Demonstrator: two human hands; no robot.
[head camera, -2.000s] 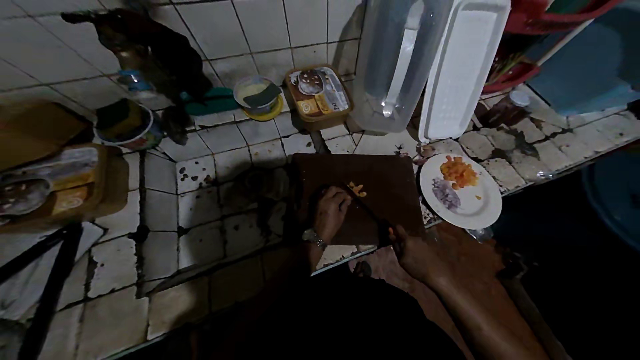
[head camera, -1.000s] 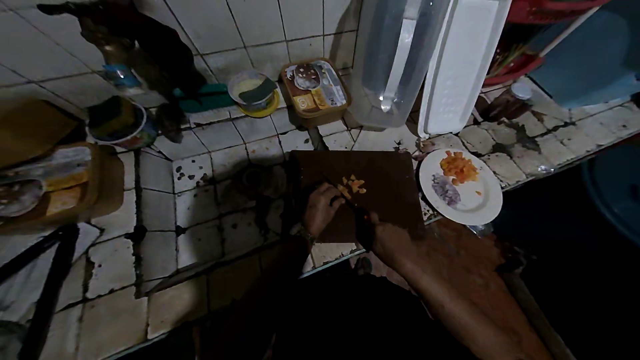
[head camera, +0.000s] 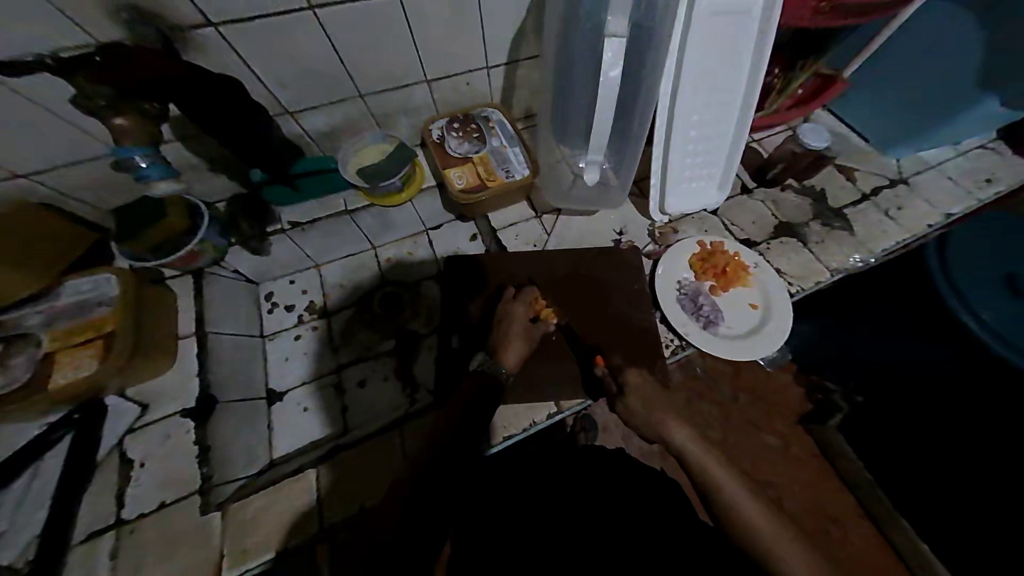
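Note:
A dark brown cutting board (head camera: 608, 296) lies on the tiled counter. On it, my left hand (head camera: 514, 328), with a watch at the wrist, has its fingers on small orange vegetable pieces (head camera: 544, 310). My right hand (head camera: 640, 398) grips a dark-handled knife (head camera: 582, 356) at the board's lower right; the blade points up-left towards the pieces and is hard to make out in the dim light. Right of the board is a white plate (head camera: 748, 332) with a heap of diced orange vegetable (head camera: 720, 266) and a heap of chopped purplish onion (head camera: 699, 305).
Behind the board stand a lidded plastic tub (head camera: 478, 156), a tall clear plastic container (head camera: 596, 104) and a white lid (head camera: 712, 104). Farther left are a small bowl with a sponge (head camera: 376, 164), a tap (head camera: 132, 128) and a tiled basin (head camera: 296, 360). A jar (head camera: 800, 152) stands back right.
The orange pieces, spread more openly on the board a second ago, are now gathered at my left fingertips. My right hand has shifted slightly on the board's lower right side with the knife.

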